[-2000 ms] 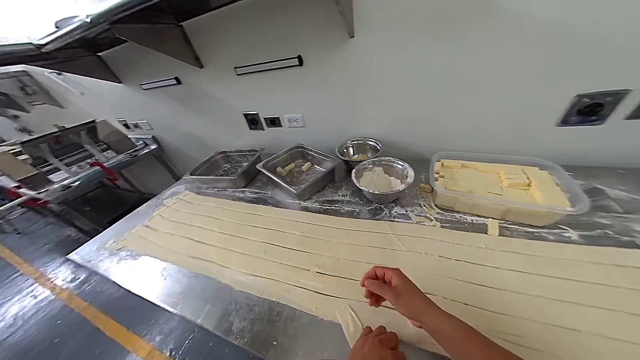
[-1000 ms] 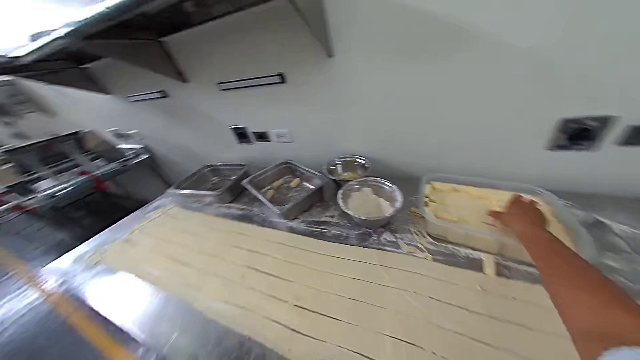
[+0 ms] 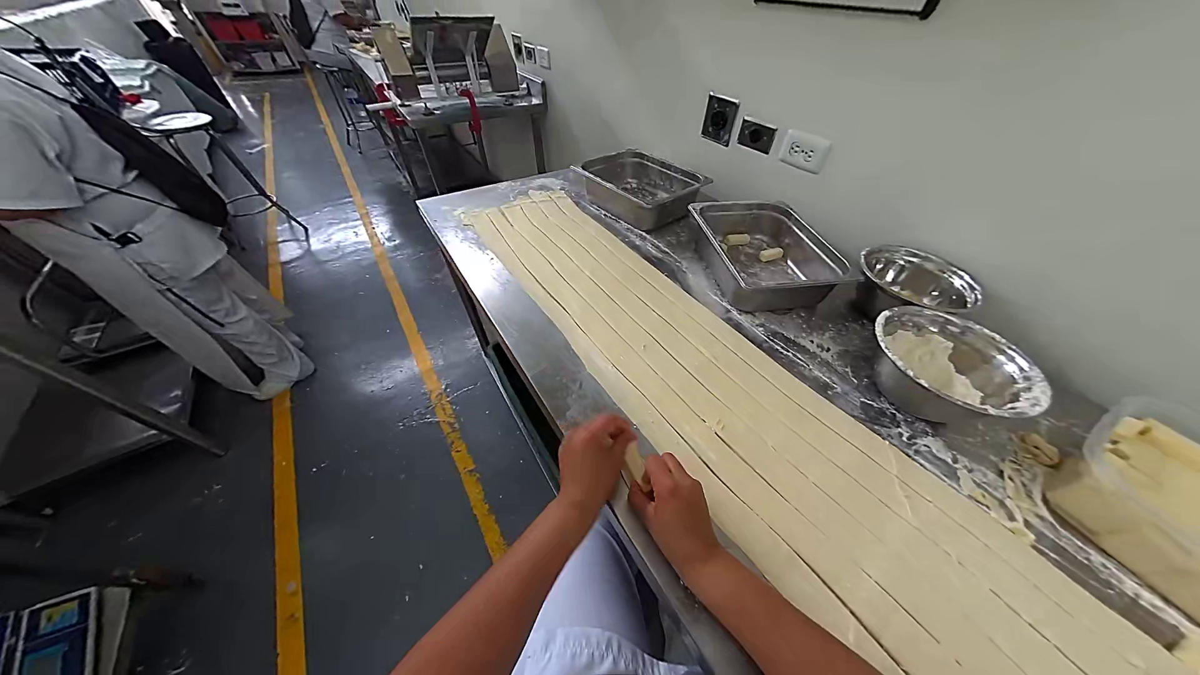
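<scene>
Long parallel strips of rolled dough [image 3: 712, 394] cover much of the steel worktable. At the table's near edge, my left hand [image 3: 592, 459] and my right hand [image 3: 673, 502] hold a small pale piece [image 3: 635, 461] between them, one at each end; it looks like dough, though fingers cover part of it. A steel pan [image 3: 769, 253] behind the strips holds a few small dough rolls [image 3: 771, 254]. A steel bowl of flour [image 3: 964, 364] stands to its right. The clear plastic tub [image 3: 1139, 469] at the right edge contains yellow blocks of what looks like butter or cheese.
Another steel pan [image 3: 644, 187] and a second steel bowl [image 3: 921, 279] stand along the wall. Dough scraps [image 3: 1022, 478] lie by the tub. A person in white [image 3: 122, 206] stands at the left, across the floor from the table edge. A dough-sheeting machine or similar equipment [image 3: 459, 66] is farther back.
My right hand, at the tub one second ago, is now at the table's near edge beside my left hand, with a small piece between them. The view has swung left.
</scene>
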